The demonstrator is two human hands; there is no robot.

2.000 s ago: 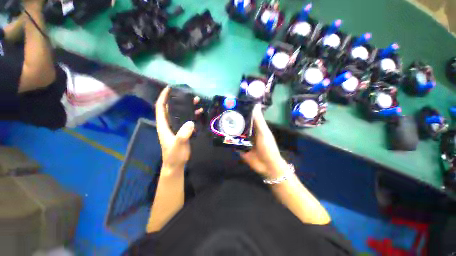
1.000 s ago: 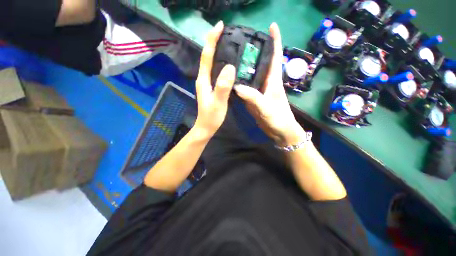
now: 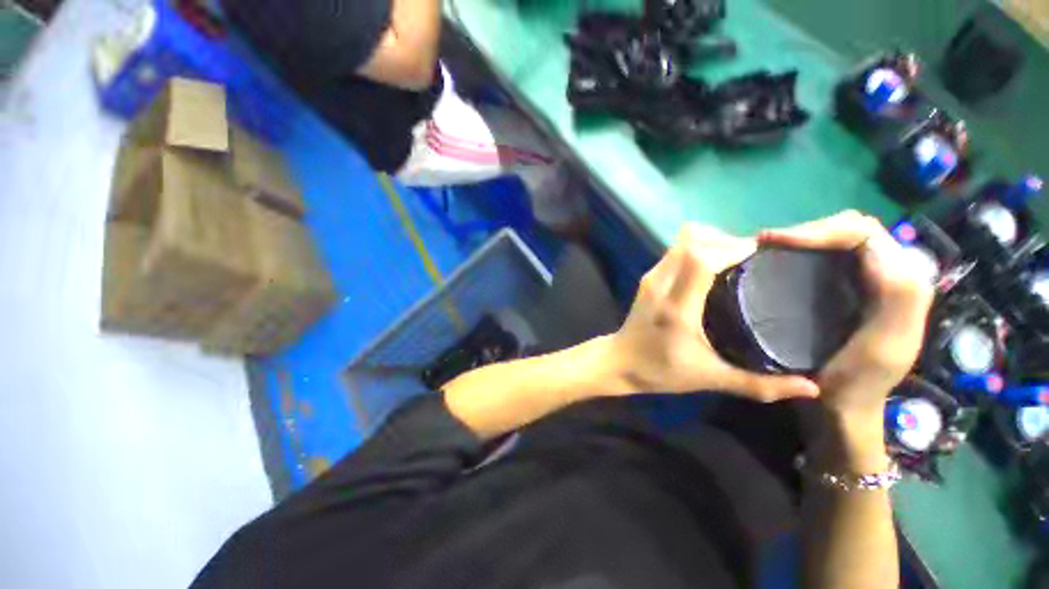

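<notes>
A closed unit [image 3: 794, 308] is held between both my hands above the bench's front edge, its grey round face turned up towards me. My left hand [image 3: 679, 316] wraps its left side. My right hand [image 3: 880, 311], with a bracelet at the wrist, wraps its right side. The thumbs and fingers of both hands nearly meet around it. Half-built units [image 3: 972, 345] with white discs and blue batteries stand on the green bench at the right, some partly hidden behind my right hand. Black back covers [image 3: 690, 92] lie in a loose pile farther up the bench.
A grey mesh basket [image 3: 443, 305] with black parts stands on the blue floor, left of the bench. Brown cartons [image 3: 207, 230] stand farther left, near a blue crate [image 3: 173, 58]. Another person's arm [image 3: 408, 46] is at the upper left. A black block [image 3: 981, 58] stands at the upper right.
The two pieces, separate two seconds ago, are now together. The unit has turned from its back, with the green board showing, to its grey round face. Both hands sit farther right in the view.
</notes>
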